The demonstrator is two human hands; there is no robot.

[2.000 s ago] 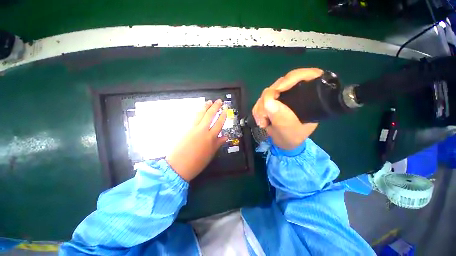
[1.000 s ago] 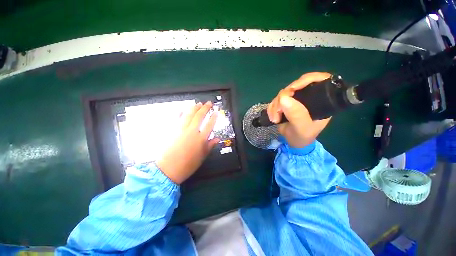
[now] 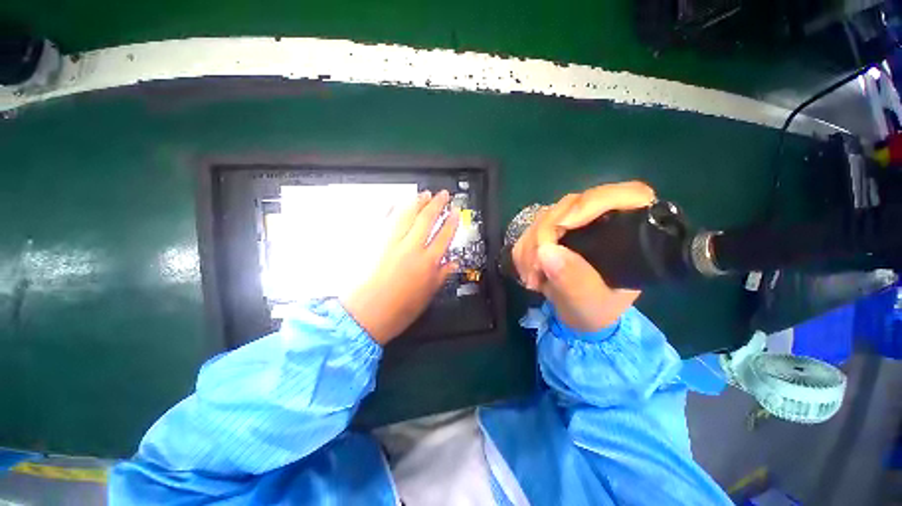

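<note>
The tablet unit (image 3: 336, 237) lies in the black tray (image 3: 210, 267), its large plate glaring white. Its circuit board (image 3: 469, 237) shows at the right end, with small yellow and orange parts. My left hand (image 3: 401, 272) rests flat on the unit, fingers spread, fingertips near the board, holding nothing. My right hand (image 3: 579, 259) grips the thick black electric screwdriver (image 3: 638, 245), right of the tray. Its tip is hidden by the fingers. The round speckled screw dish (image 3: 521, 219) is mostly hidden behind the right hand.
A chipped white rail (image 3: 396, 64) runs behind the bench, with the green belt (image 3: 346, 18) beyond. A pale green fan (image 3: 796, 387) is at the right bench edge. A cable (image 3: 806, 102) curves at the upper right. A dark object (image 3: 25, 61) stands at the far left.
The screwdriver went from the board's edge to the dish, where its tip showed a second ago. Now the right hand is lower, covers most of the dish, and the tool lies more level. The view shifted slightly.
</note>
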